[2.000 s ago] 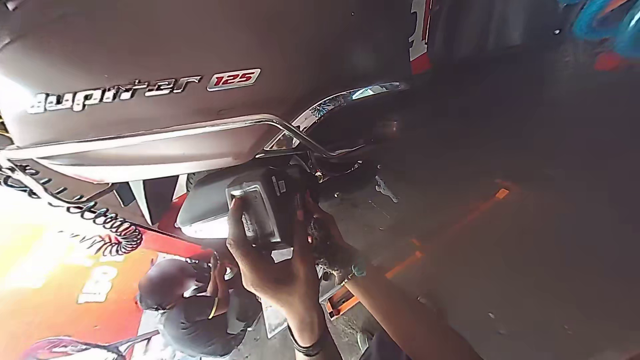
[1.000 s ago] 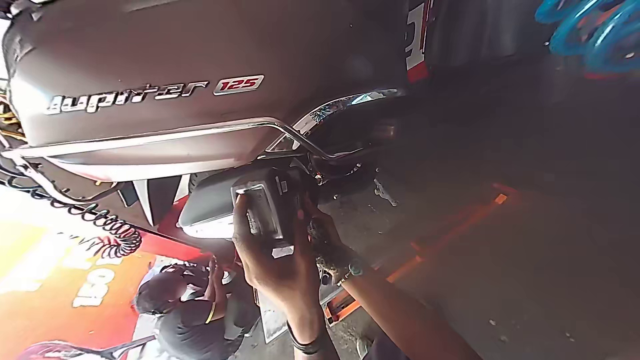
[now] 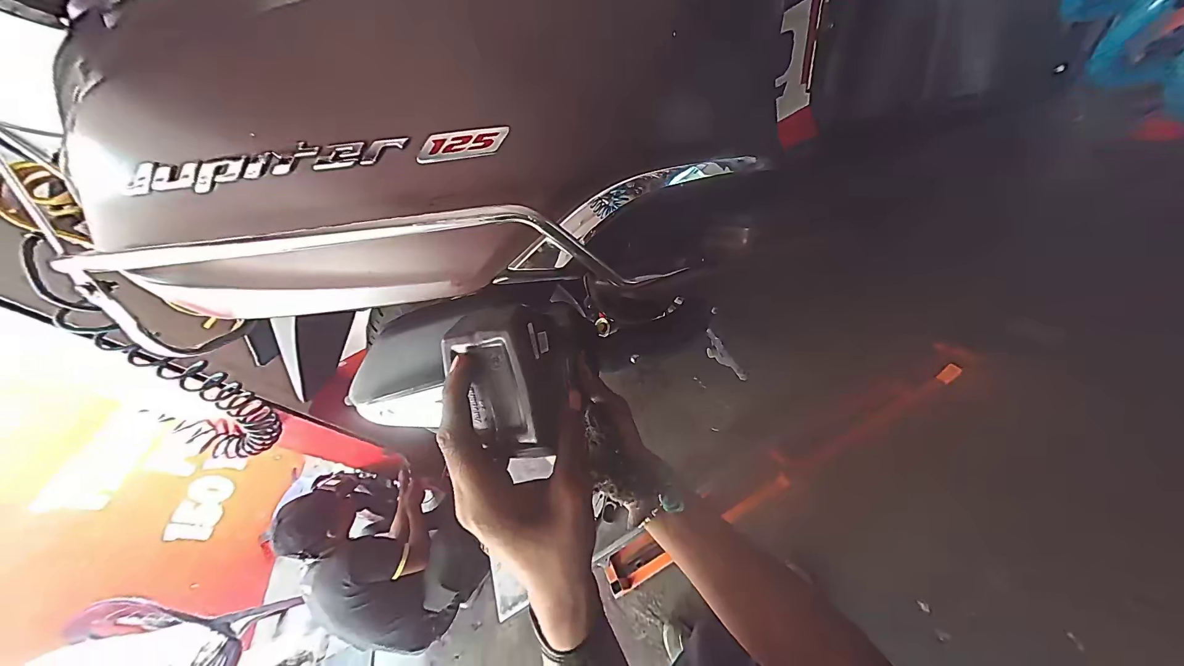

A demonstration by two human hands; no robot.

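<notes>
A boxy black part [image 3: 541,351] with a grey rectangular face is in my left hand [image 3: 518,499], thumb on its face and fingers along its lower edge. It lies over a dark rounded part with a bright rim [image 3: 398,370], under the scooter's side. My right hand [image 3: 624,449] is at the right side of the boxy part, its fingertips in shadow; whether they grip cannot be told. Above both hands are the scooter's brown side panel [image 3: 370,83], which bears a Jupiter 125 badge, and a chrome side rail [image 3: 370,231].
A person [image 3: 370,573] in dark clothes crouches at lower left. A coiled black hose [image 3: 222,407] hangs beside an orange-red panel [image 3: 231,527]. An orange metal bar [image 3: 758,499] runs along the dark floor to the right. Blue coiled hose [image 3: 1128,46] shows at upper right.
</notes>
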